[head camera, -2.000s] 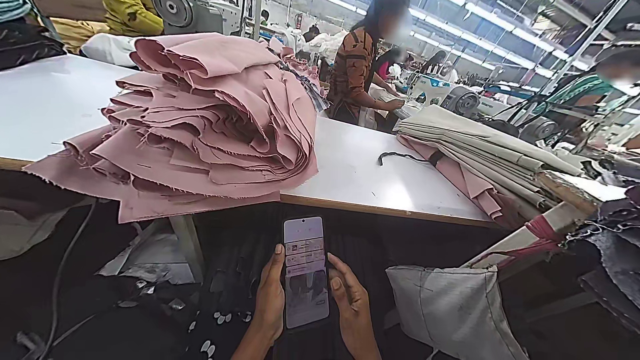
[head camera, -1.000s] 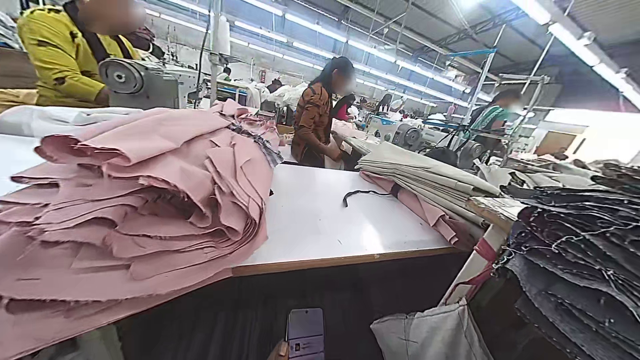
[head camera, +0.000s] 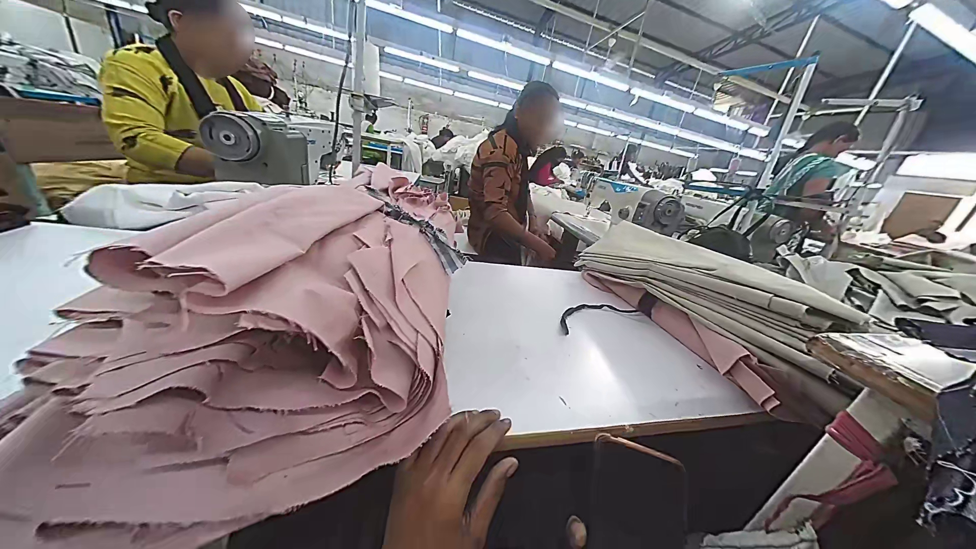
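My left hand (head camera: 450, 480) is open, back upward, with its fingertips at the table edge against the lower right border of a large stack of pink fabric pieces (head camera: 252, 366). A dark strip of cloth (head camera: 419, 225) lies across the far end of this stack. To the right of that hand, below the table edge, a smartphone (head camera: 640, 492) stands upright with its screen dark. Only a fingertip of my right hand (head camera: 576, 531) shows at the phone's left side; the rest is out of view.
The white tabletop (head camera: 526, 343) bears a folded grey-green fabric stack (head camera: 709, 282) over a pink roll (head camera: 709, 343) with a black tie (head camera: 598, 309). A wooden board (head camera: 884, 366) juts in at right. A sewing machine (head camera: 267, 145) and co-workers are beyond.
My left hand has left the phone, which both hands held two seconds ago, and has come up to the pink stack. The phone's screen has gone from lit to dark. The view has tilted up.
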